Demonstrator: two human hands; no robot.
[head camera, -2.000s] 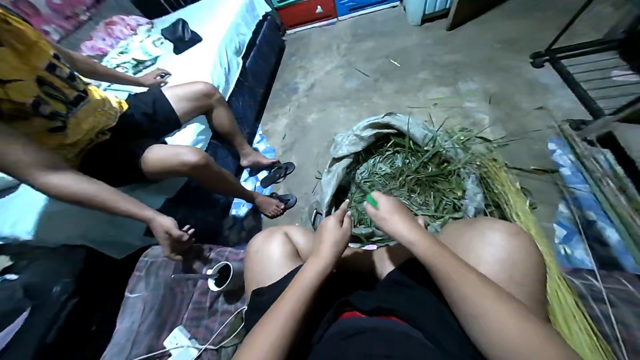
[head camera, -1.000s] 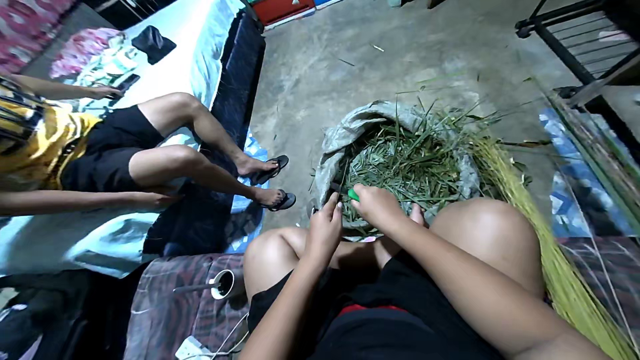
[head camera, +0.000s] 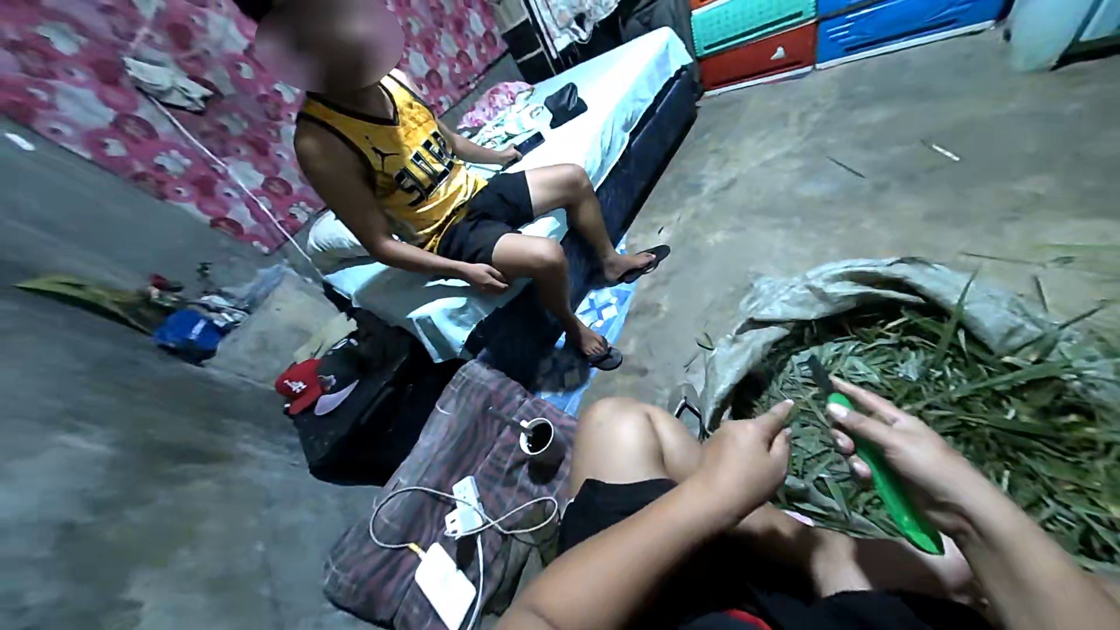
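Observation:
My right hand (head camera: 901, 446) holds a green-handled knife (head camera: 888, 490), its short dark blade pointing up and to the left. Just left of it is my left hand (head camera: 748, 455), with curled fingers and the thumb near the index fingertip; whether something thin is pinched there cannot be told. Both hands are over my lap, at the near edge of an open pale woven sack (head camera: 761, 319) with its rim rolled down. Cut green leaf strips (head camera: 989, 411) fill the sack.
A person (head camera: 411, 184) in a yellow jersey sits on a bed (head camera: 604, 131) at the left. On the plaid cushion (head camera: 437, 437) beside me are a cup (head camera: 536, 435) with dark contents, a white power adapter (head camera: 444, 584) and cables. A flip-flop (head camera: 687, 409) lies by the sack.
The view has swung left, toward the seated person. My hands, close together one second ago, are now apart, and the knife's green handle shows fully in my right hand.

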